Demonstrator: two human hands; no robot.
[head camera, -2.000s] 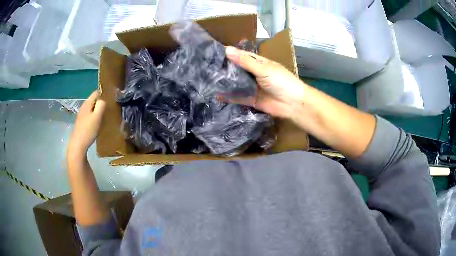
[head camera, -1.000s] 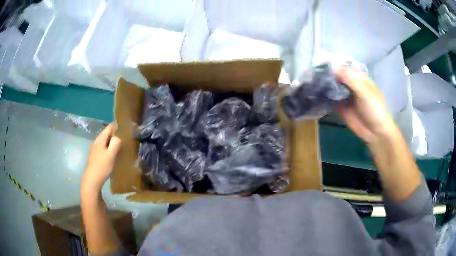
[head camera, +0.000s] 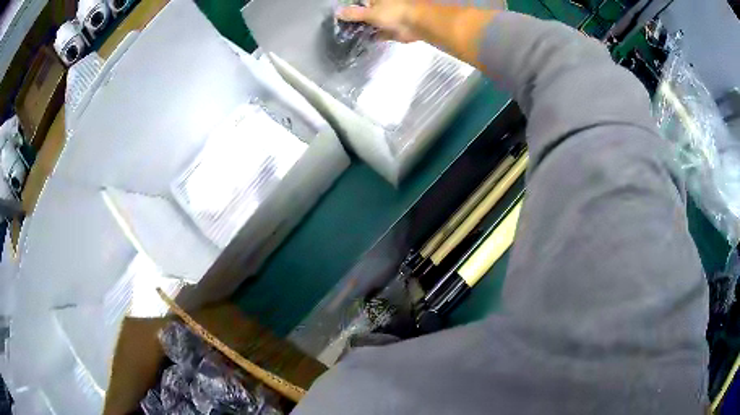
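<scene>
My right hand is at the top centre, closed on a bagged black part in crinkled clear plastic. It holds the part over the far side of an open white box with a pale ribbed layer inside. The brown carton is at the lower left, partly cut off by the edge, with several bagged black parts in it. My left hand is not in view.
More open white boxes with raised flaps stand on the green bench to the left. White dome-like units are at the upper left. Cream tubes run beside the bench. Clear plastic hangs at the right.
The view has turned right. My right hand has carried the bagged part away from the brown carton to a white box. The carton has shifted to the lower left, and my left hand has left the picture.
</scene>
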